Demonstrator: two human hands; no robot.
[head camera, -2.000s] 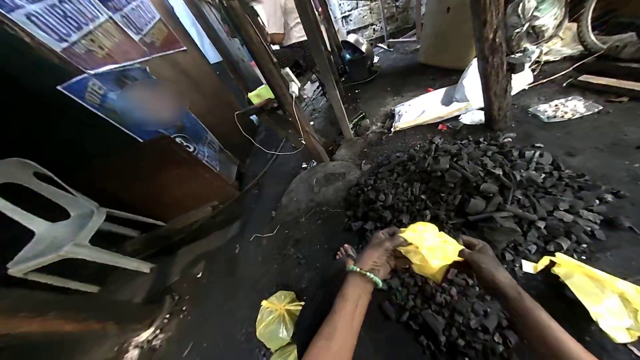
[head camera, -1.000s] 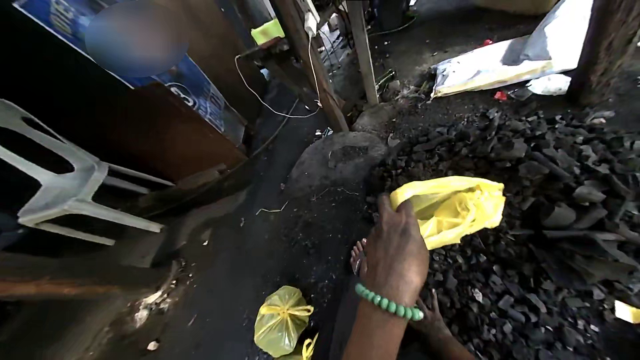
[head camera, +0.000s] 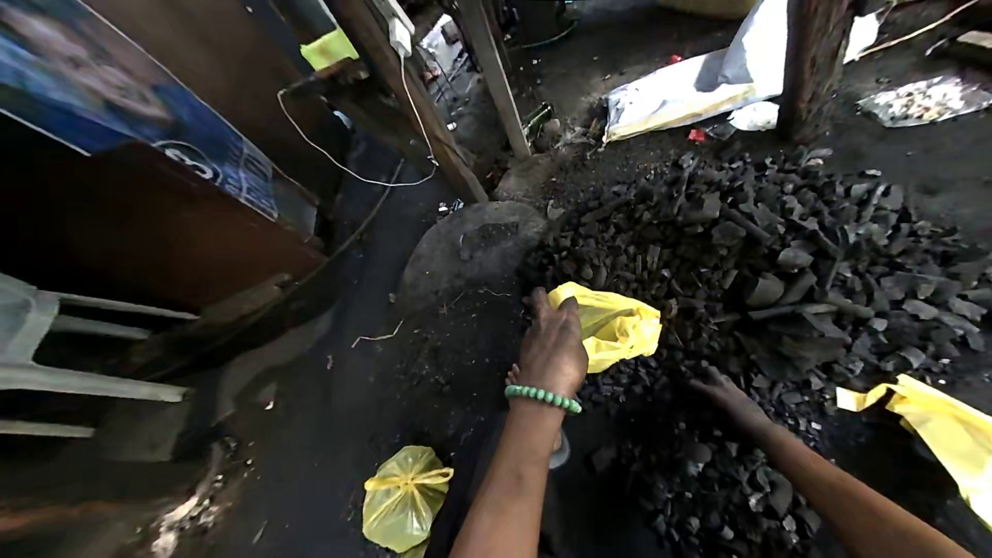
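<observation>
My left hand (head camera: 552, 341), with a green bead bracelet on its wrist, grips the rim of a yellow plastic bag (head camera: 608, 322). The bag's mouth gapes over the near left edge of a heap of black charcoal (head camera: 775, 256). To the right of the bag, my right hand (head camera: 725, 399) reaches down to the charcoal; its fingertips are partly lost against the dark pieces, and whether it holds any cannot be told. A tied yellow bag (head camera: 407, 498) stands on the ground at the lower left of my left forearm. More yellow plastic bags (head camera: 942, 434) lie at the right edge.
A white plastic chair (head camera: 85, 376) stands at the left by a brown panel with a poster. Wooden posts (head camera: 818, 70) rise at the back, with a white cord (head camera: 349, 170) hanging near one. A white sack (head camera: 674, 97) lies behind the heap, and a flat stone (head camera: 465, 248) is left of it.
My right hand, low behind my left wrist a second ago, is now out to the right on the charcoal. Two seconds ago both hands were at the yellow bag; now only my left holds it.
</observation>
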